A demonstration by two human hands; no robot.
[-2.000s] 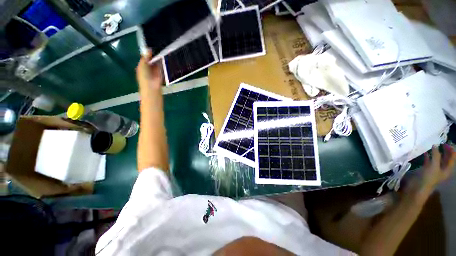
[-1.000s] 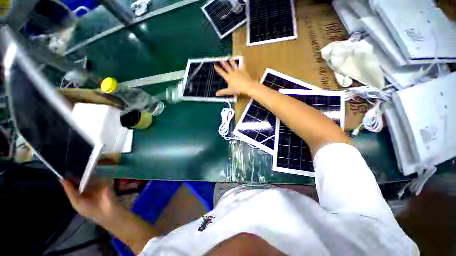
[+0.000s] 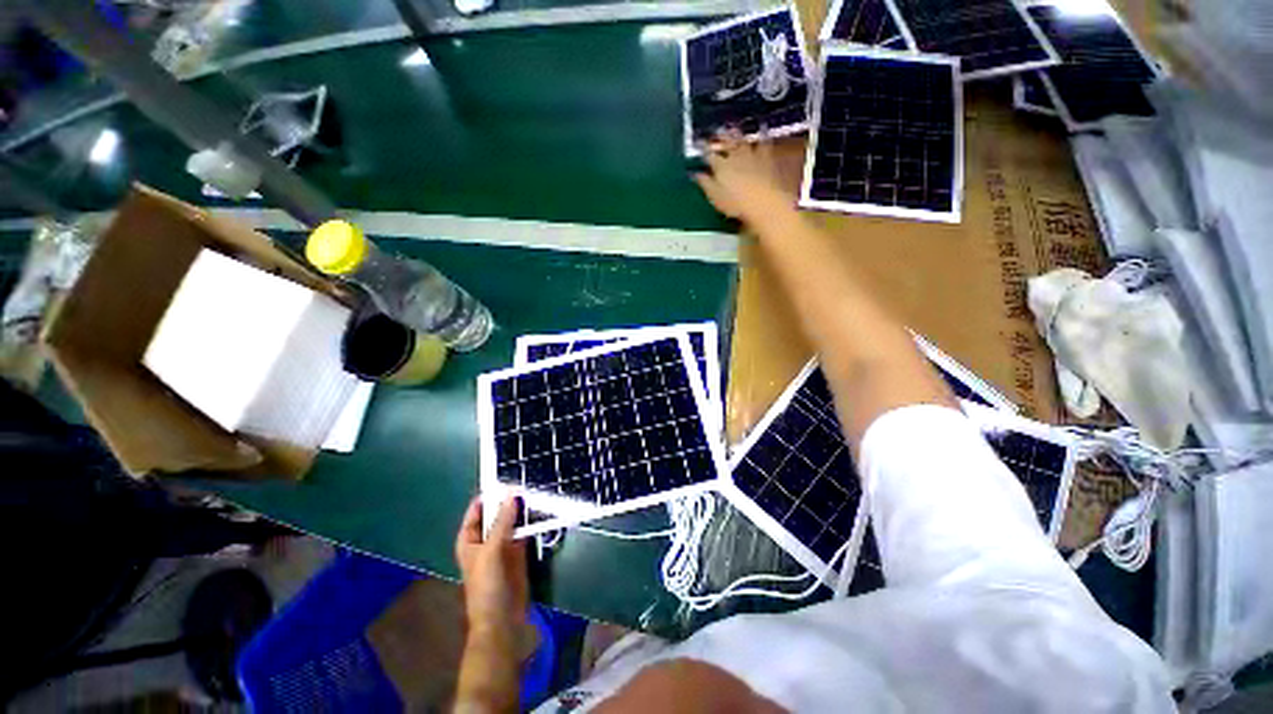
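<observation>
My left hand (image 3: 496,565) is shut on the lower left corner of a solar panel (image 3: 600,426), dark face up, near the bench's front edge. This panel overlaps another panel (image 3: 705,366) beneath it. My right hand (image 3: 737,179) reaches across to the lower edge of a further panel (image 3: 719,109) with a white cable bundle on its face; its fingertips are blurred at that edge, and I cannot tell if they grip. Two overlapping panels (image 3: 803,460) lie partly hidden under my right arm. White cable loops (image 3: 687,551) lie beside the held panel.
More panels (image 3: 882,133) lie at the back on brown cardboard (image 3: 963,279). A crumpled white cloth (image 3: 1117,349) and leaning stacked panels (image 3: 1236,558) are at right. A yellow-capped bottle (image 3: 419,300), dark-lidded cup (image 3: 394,349) and open carton (image 3: 210,439) stand left. A blue crate (image 3: 314,649) is below.
My left hand has brought its panel from the far left onto the bench, over another panel. My right hand has moved from that lower panel to one farther back. The view has shifted left.
</observation>
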